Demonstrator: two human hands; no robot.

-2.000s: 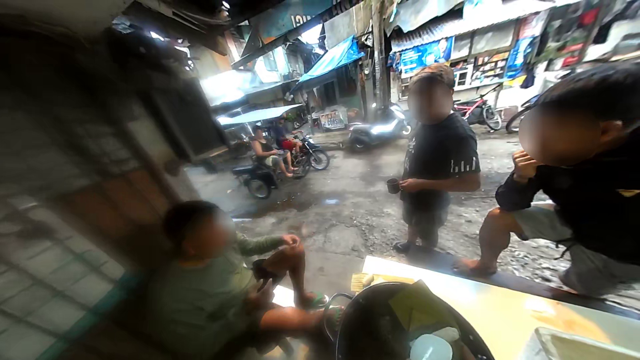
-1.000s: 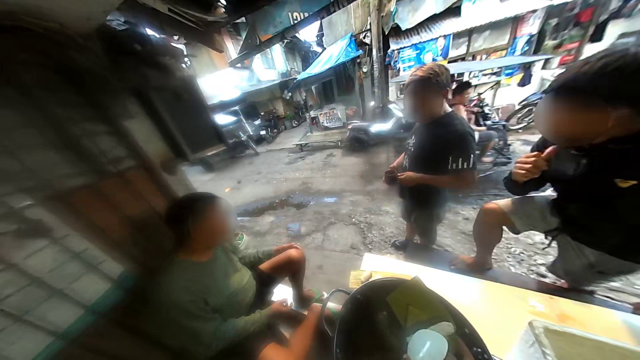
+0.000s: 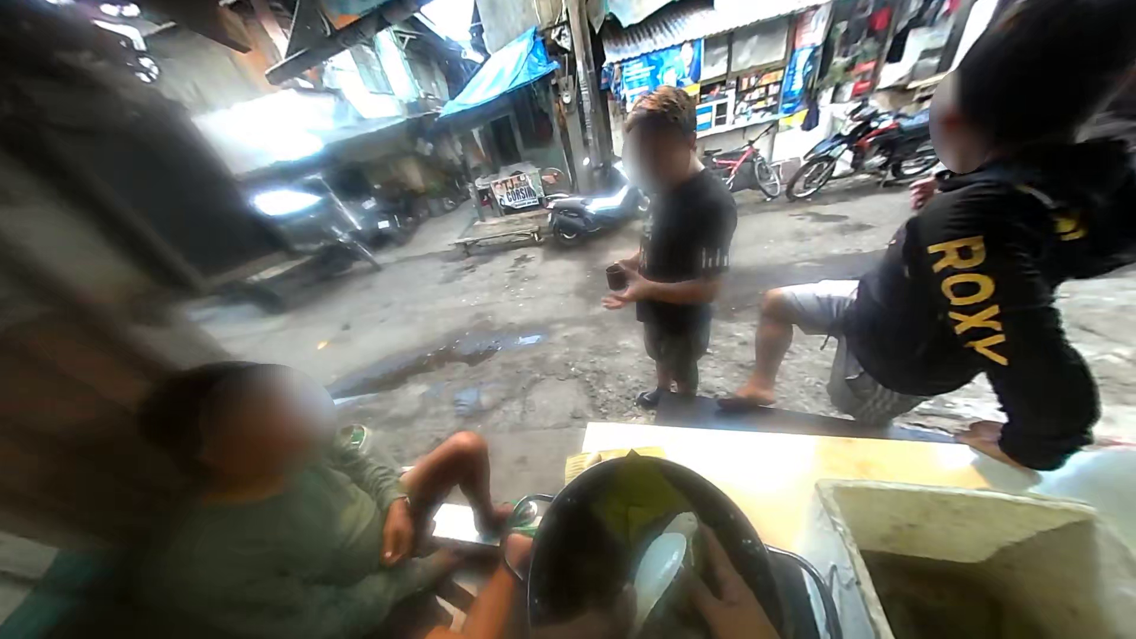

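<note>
A large dark round pot [image 3: 577, 524] with metal side handles stands at the bottom centre. My left hand [image 3: 517, 552] grips its left handle [image 3: 524, 504]. Inside the pot, my right hand [image 3: 723, 581] is at a white bowl [image 3: 661, 555], its fingers along the right side; it appears to hold the bowl tilted, partly blurred. A green piece, perhaps a leaf [image 3: 632, 501], lies against the pot's far inner wall. The pot's dark contents are not clear.
A pale tabletop [image 3: 710, 453] and an open, worn white box [image 3: 958, 519] are beside the pot. One person [image 3: 293, 532] sits close at left; another [image 3: 683, 222] stands ahead holding a dark cup [image 3: 616, 277]; a third [image 3: 985, 293] leans at right. Motorcycles stand beyond.
My right hand has come into view in the pot, and the white bowl has shifted and tilted. The person at right has turned away. The view has shifted somewhat.
</note>
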